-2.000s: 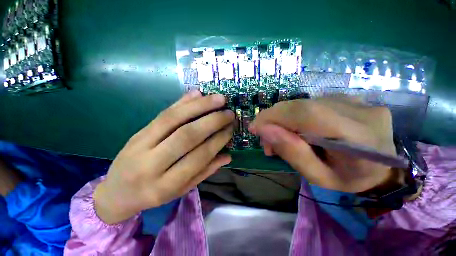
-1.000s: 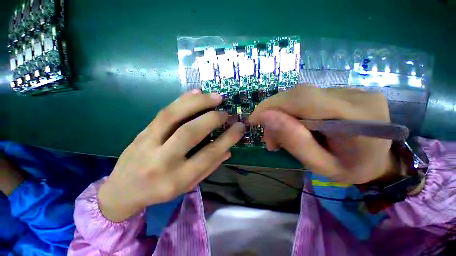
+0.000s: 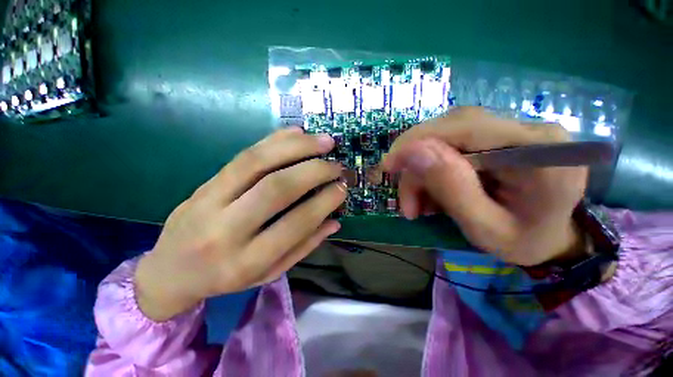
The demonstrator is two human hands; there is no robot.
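A green circuit board panel (image 3: 374, 118) with a row of bright silver-white rectangles along its far half lies on the bench in front of me. My left hand (image 3: 251, 221) lies over its left near part, fingertips on the board. My right hand (image 3: 494, 191) is over its right near part and holds grey tweezers (image 3: 542, 155) like a pen, rear end pointing right. The tweezer tip is hidden or too small to tell near the fingertips. Whether a tiny part is at the tip cannot be told.
A shiny clear plastic strip (image 3: 568, 110) with blue marks lies right of the board and shows at its left too. Stacked panels (image 3: 43, 62) lie at the far left on the green bench top (image 3: 177, 162). A person's blue sleeve (image 3: 52, 294) is at the lower left.
My right hand has turned slightly and its fingertips have moved a little right and up from the left fingertips. The tweezers' rear end is higher. The left hand stays on the board.
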